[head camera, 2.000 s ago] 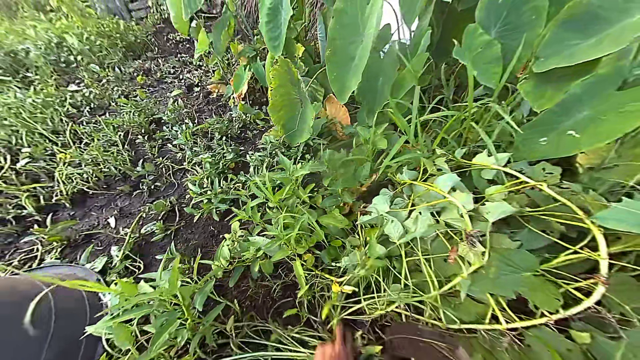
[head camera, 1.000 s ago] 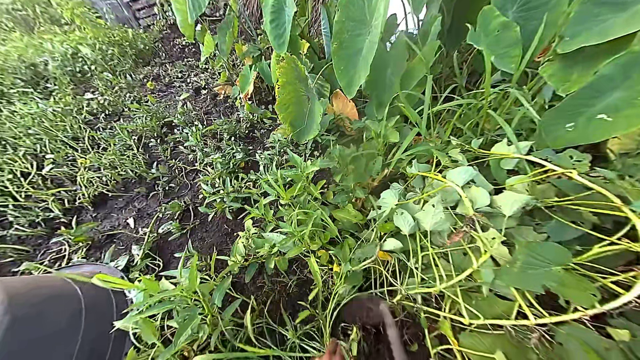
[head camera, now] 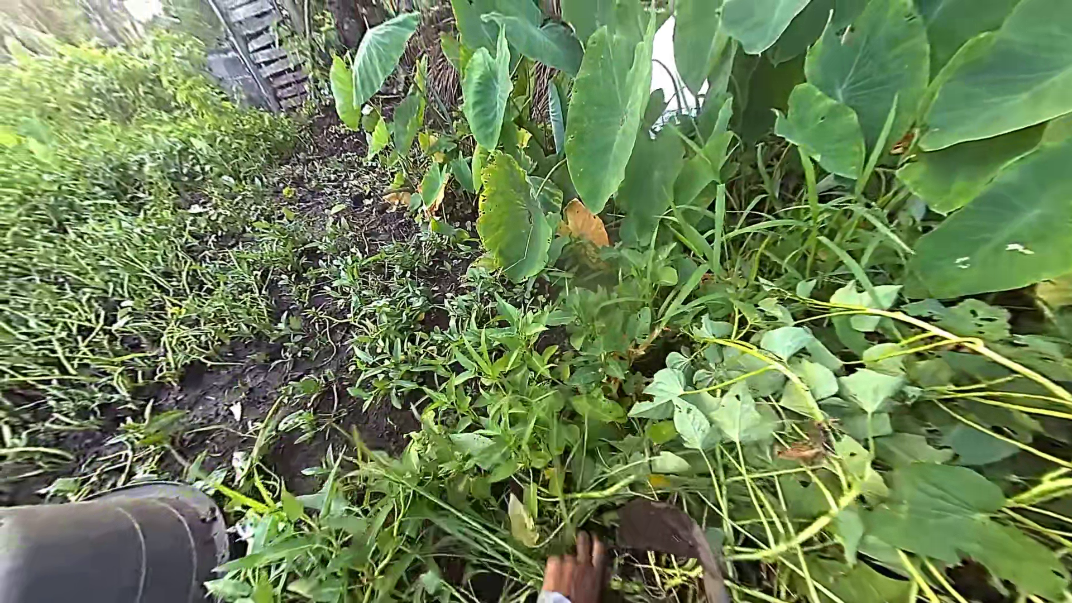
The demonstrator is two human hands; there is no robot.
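My left hand is low in the middle of the view, its fingers down among the stems of leafy green weeds, with a pale cuff at the wrist. Leaves and blades of grass lie against the fingers, and whether they grip any stems is unclear. Just right of the hand is a broad, curved, brown metal blade, like a sickle's, low among the stems. Its lower end leaves the bottom of the frame, so its handle is hidden. My right hand is out of view.
Trailing vines with pale green leaves spread at the right. Large taro-like leaves stand behind. Dark soil with low weeds lies left. A rounded dark grey thing with seams, perhaps a boot or knee, fills the lower left corner.
More of my left hand shows than one second ago. The curved blade showed less two seconds ago, near the bottom edge, and now lies higher among the stems.
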